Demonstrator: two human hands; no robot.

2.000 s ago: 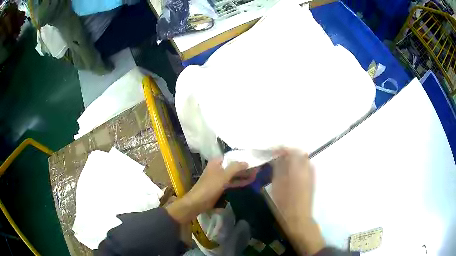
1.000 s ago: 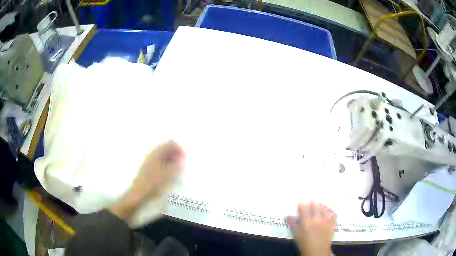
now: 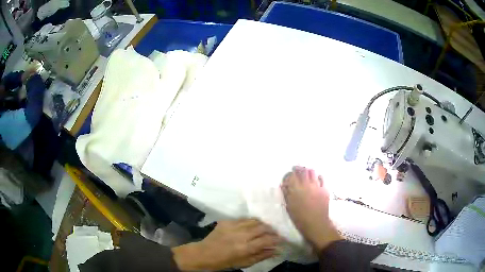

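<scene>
A small white fabric piece point(image 3: 264, 204) lies at the front edge of the white table point(image 3: 266, 106), under both hands. My left hand point(image 3: 234, 244) holds its lower left part, fingers together and thumb hidden. My right hand point(image 3: 308, 204) holds its upper right part against the table with the fingertips. The fabric's outline blends into the table. The sewing machine head point(image 3: 425, 133) stands to the right, with its needle area in bright glare. A large cream fabric pile point(image 3: 133, 111) hangs at the table's left edge.
Black-handled scissors point(image 3: 437, 212) and a tan card point(image 3: 419, 206) lie by the machine. A lamp point(image 3: 357, 135) stands left of the head. Blue bins point(image 3: 340, 32) are behind. A yellow tube point(image 3: 95, 196) and carton with white pieces point(image 3: 88, 244) are lower left. A person sits at another machine point(image 3: 66, 53).
The view has swung from the carton side to the table and machine. My hands have come together over a small fabric piece at the front edge; my right hand was apart from my left.
</scene>
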